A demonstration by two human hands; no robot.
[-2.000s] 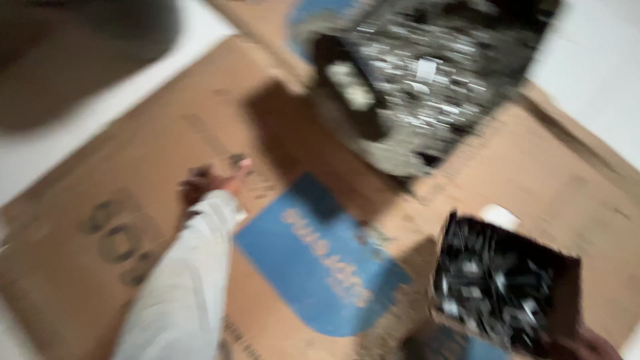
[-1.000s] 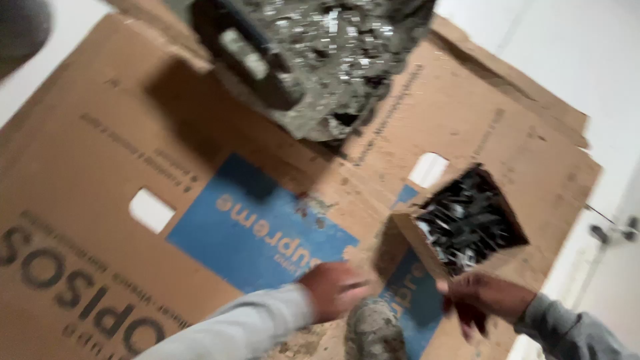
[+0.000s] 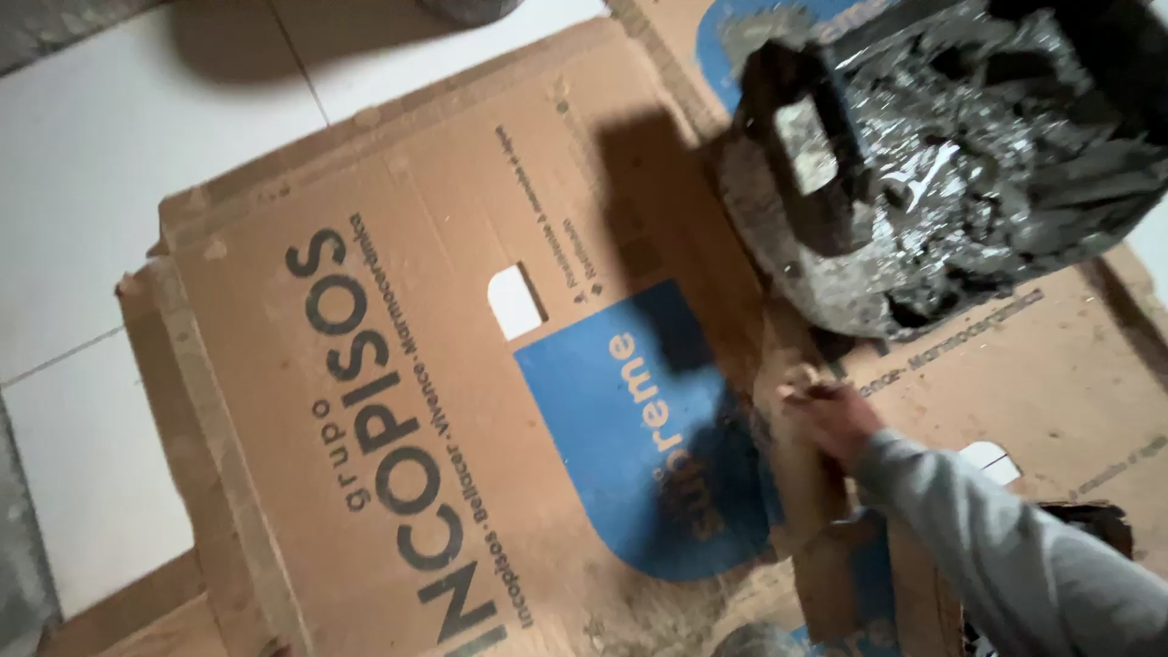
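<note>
My right hand [image 3: 832,420] reaches in from the lower right in a grey sleeve. Its fingers are closed on the raised edge of a printed cardboard sheet [image 3: 438,274], just below a black plastic tub [image 3: 803,246] of wet grey mortar [image 3: 958,173]. Under the forearm, an open cardboard box [image 3: 1109,525] shows only in part; its contents are mostly hidden. What seems to be a fingertip of my left hand [image 3: 274,649] shows at the bottom edge, by the sheet's left part; its grip cannot be seen.
White floor tiles [image 3: 82,155] border the cardboard at the left and top left. Another cardboard sheet [image 3: 985,392] lies at the right, under the tub. A dark rounded object [image 3: 470,7] is cut off at the top, and a grey rounded thing [image 3: 753,641] at the bottom.
My right hand has left the small box, which it held before, and is now at the cardboard edge near the tub. My left hand has gone almost out of view. The view has shifted left.
</note>
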